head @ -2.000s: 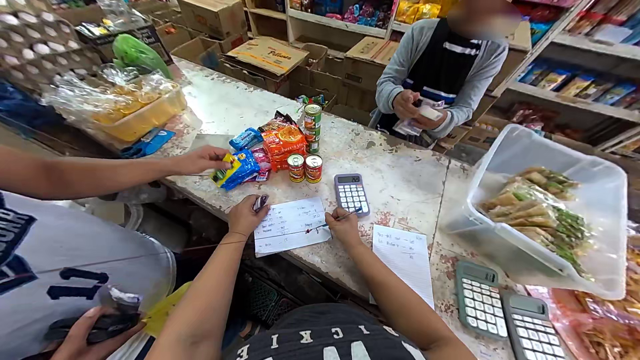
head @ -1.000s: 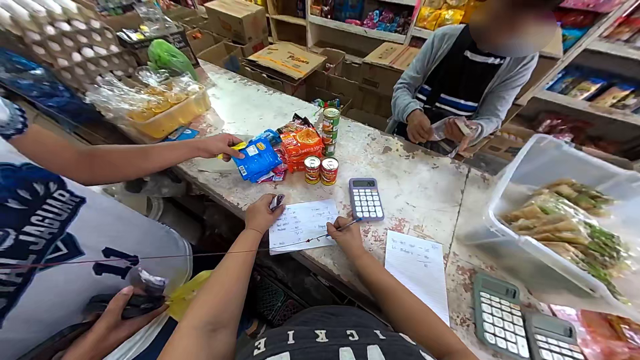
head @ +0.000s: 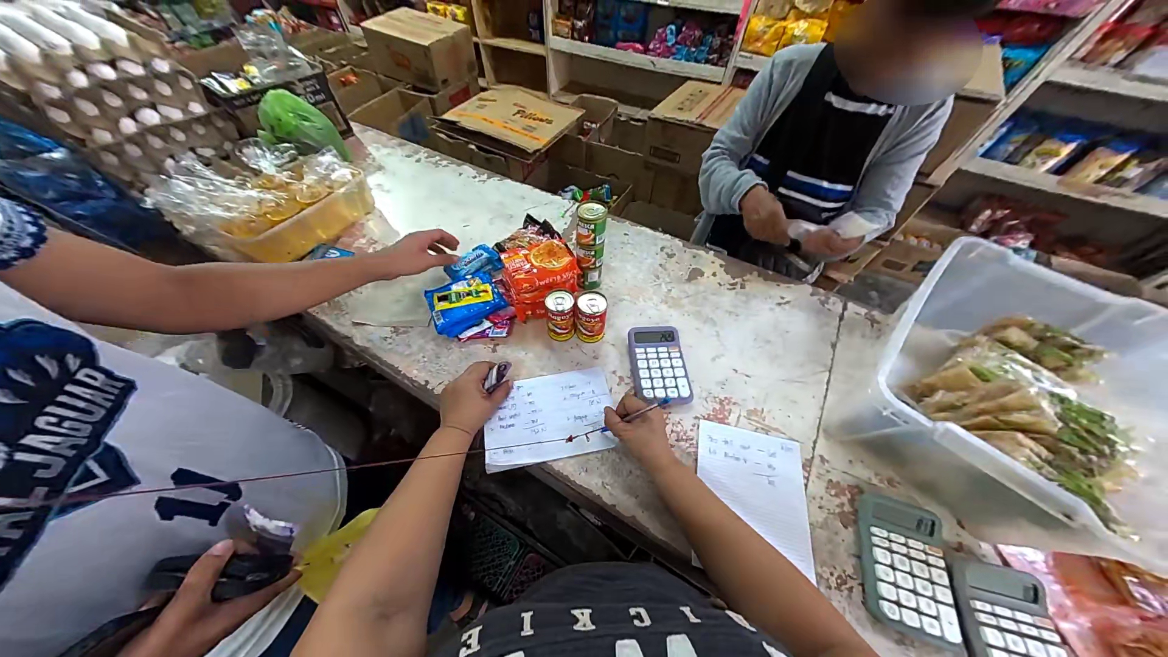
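My left hand [head: 473, 398] is closed on a small dark object [head: 496, 376], its kind unclear, at the upper left edge of a handwritten paper sheet [head: 547, 411]. At the sheet's right side my right hand [head: 639, 429] holds a blue pen [head: 644, 412], which has a thin red string at its end. A purple calculator [head: 661, 363] lies just beyond that hand. Behind the sheet stand two small red cans [head: 575, 316] and a stack of green cans [head: 591, 245], beside an orange packet [head: 540, 272] and blue packets [head: 464, 305]. A second written sheet [head: 757, 488] lies to the right.
A co-worker's hand [head: 415, 253] reaches over the counter [head: 730, 301] from the left. Another person [head: 821, 164] stands across it, hands on something pale. A clear plastic bin [head: 899, 360] with bagged greens and two grey-green calculators [head: 908, 566] are at right; a yellow basket [head: 301, 219] is at left.
The co-worker's hand at left, on the blue packet in the earlier frames, has come off it and is now open beside the packets. My hands stay at the sheet.
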